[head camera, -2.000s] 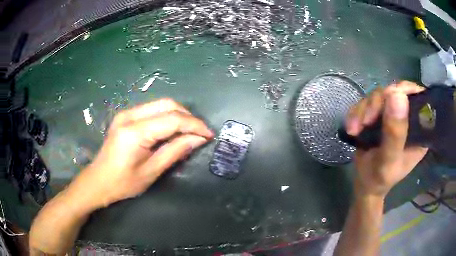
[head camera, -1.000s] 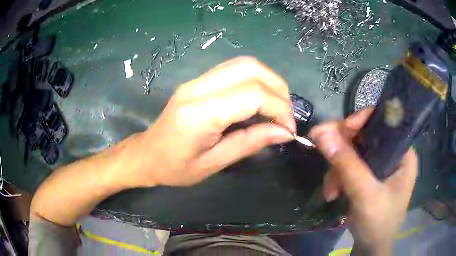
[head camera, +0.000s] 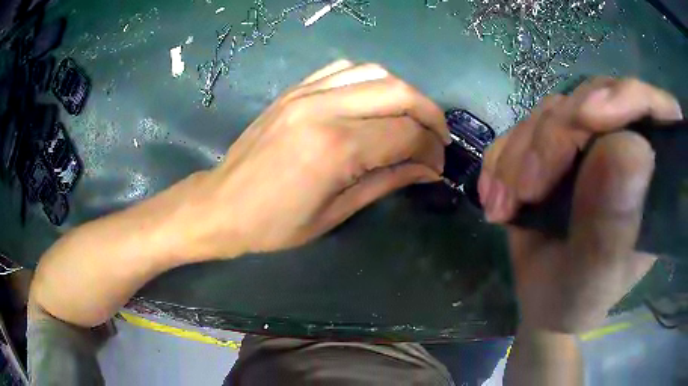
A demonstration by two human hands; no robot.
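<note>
A black plastic housing (head camera: 469, 136) lies on the green mat right of centre, partly covered by my hands. My left hand (head camera: 339, 151) reaches in from the left, thumb and forefinger close together at the housing's left edge. A tiny silver glint shows at these fingertips; whether they pinch it or the housing is unclear. My right hand (head camera: 581, 158) is blurred at the right, wrapped around the dark electric screwdriver (head camera: 668, 170), which is largely cut off by the hand and the picture's edge. The screwdriver's bit is hidden.
Black housings (head camera: 60, 154) lie in a heap at the far left. Thin silver metal pieces (head camera: 528, 30) are scattered along the mat's far side, with a pale scrap (head camera: 177, 60) at upper left. The mat's near edge (head camera: 302, 323) curves above a floor with yellow lines.
The view has shifted. The silver sliver between my hands a second ago is no longer clearly visible. My left fingertips are now at the housing, and my right hand has turned the screwdriver toward the right edge.
</note>
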